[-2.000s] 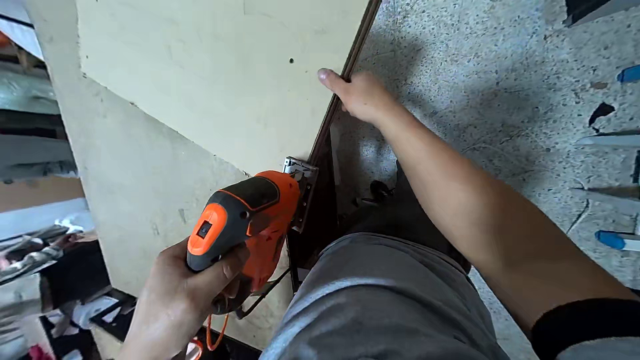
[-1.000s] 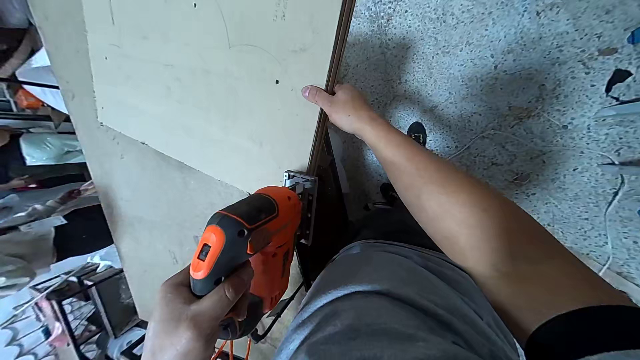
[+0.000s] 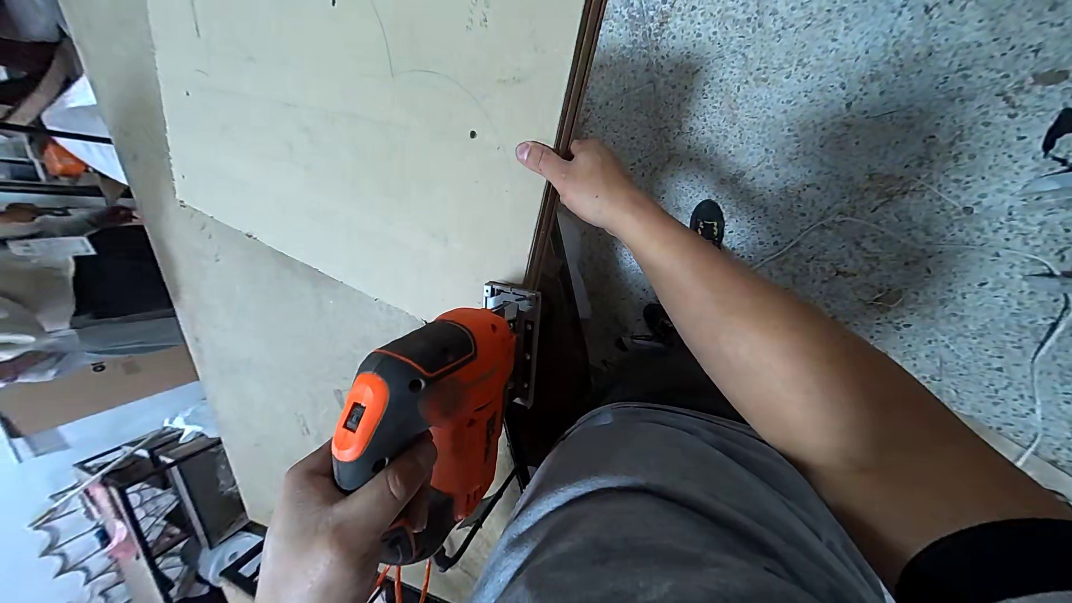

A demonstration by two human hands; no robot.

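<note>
My left hand is wrapped around the handle of an orange and black jigsaw, low in the view. The saw's metal shoe is at the right edge of a pale wooden panel; its blade is hidden. Farther up the same edge, my right hand grips the panel, thumb on top and fingers out of sight below. A small dark hole and faint pencil curves mark the panel near that thumb. The pale panel lies over a greyer board.
Speckled floor lies to the right, with a thin pale cable across it. A dark shoe shows beside my right forearm. At left are a cardboard box, a dark metal frame and assorted clutter.
Both hands keep their holds on the jigsaw and the panel. The jigsaw sits slightly nearer the panel's small hole than two seconds ago. A dark shoe on the floor has come into view.
</note>
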